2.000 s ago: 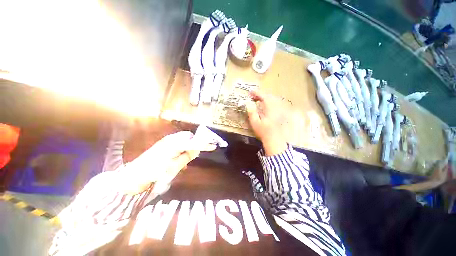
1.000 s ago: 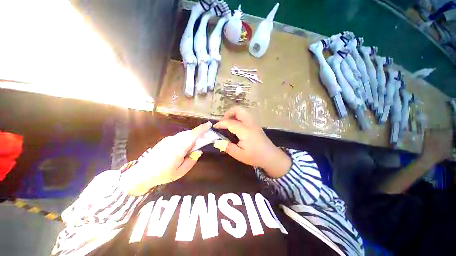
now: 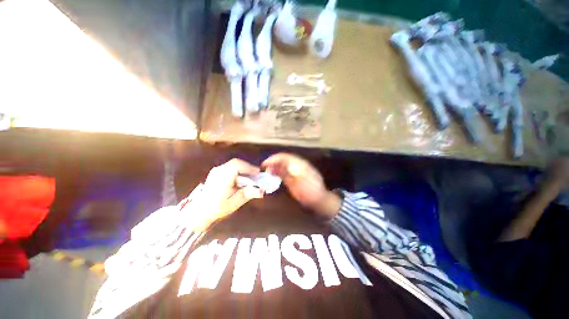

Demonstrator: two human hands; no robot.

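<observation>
A small white end piece (image 3: 265, 182) is held over my lap, partly hidden by my fingers. My left hand (image 3: 226, 190) is closed on it from the left side. My right hand (image 3: 301, 182) is at its right side, blurred, with the fingertips at the piece; whether they grip it is unclear. Thin pale pins (image 3: 306, 80) lie loose on the bench above a small tan pin block (image 3: 296, 118).
Limb parts (image 3: 248, 56) lie at the bench's left, several more (image 3: 458, 75) at the right. A round bowl (image 3: 301, 29) and white bottle (image 3: 324, 31) stand at the back. The glowing box (image 3: 75, 81) is left. Another person's arm (image 3: 539, 199) is at right.
My right hand has come from the pins on the bench to the white piece over my lap. The view has shifted, and the bench sits higher in the picture.
</observation>
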